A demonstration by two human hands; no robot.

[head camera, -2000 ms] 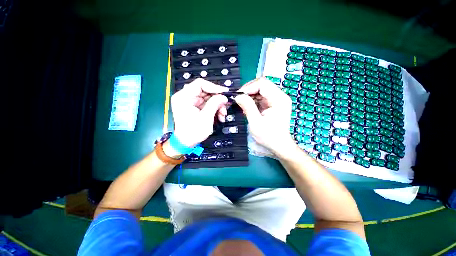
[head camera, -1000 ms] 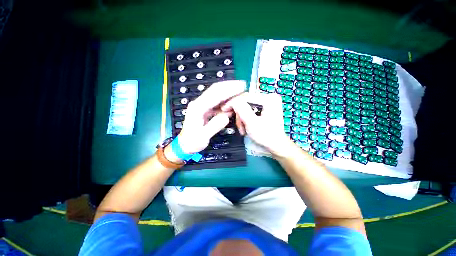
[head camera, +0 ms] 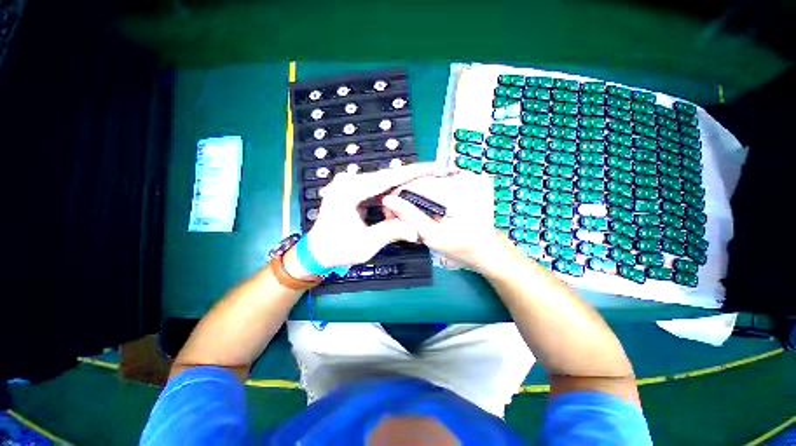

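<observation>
A small black elongated housing [head camera: 422, 203] lies tilted at the fingers of my right hand [head camera: 467, 213], over the right part of the black component tray [head camera: 362, 285]. My left hand [head camera: 347, 218] meets my right hand around it; its fingers reach over toward the right hand, and whether it grips the housing is unclear. The upper tray rows hold black units with round whitish centres [head camera: 351, 108]. The lowest row holds glossy black pieces. My hands hide the middle right of the tray.
Green circuit boards [head camera: 565, 135] lie in dense rows on a white sheet [head camera: 474, 83] right of the tray. A pale printed paper slip [head camera: 216, 185] lies on the bench at left, beyond the yellow tape [head camera: 291, 131]. Dark stacks stand at both bench ends.
My hands have closed together and sit slightly lower than two seconds ago. The black housing now shows lengthwise at my right fingers, where earlier it was mostly hidden between the fingertips.
</observation>
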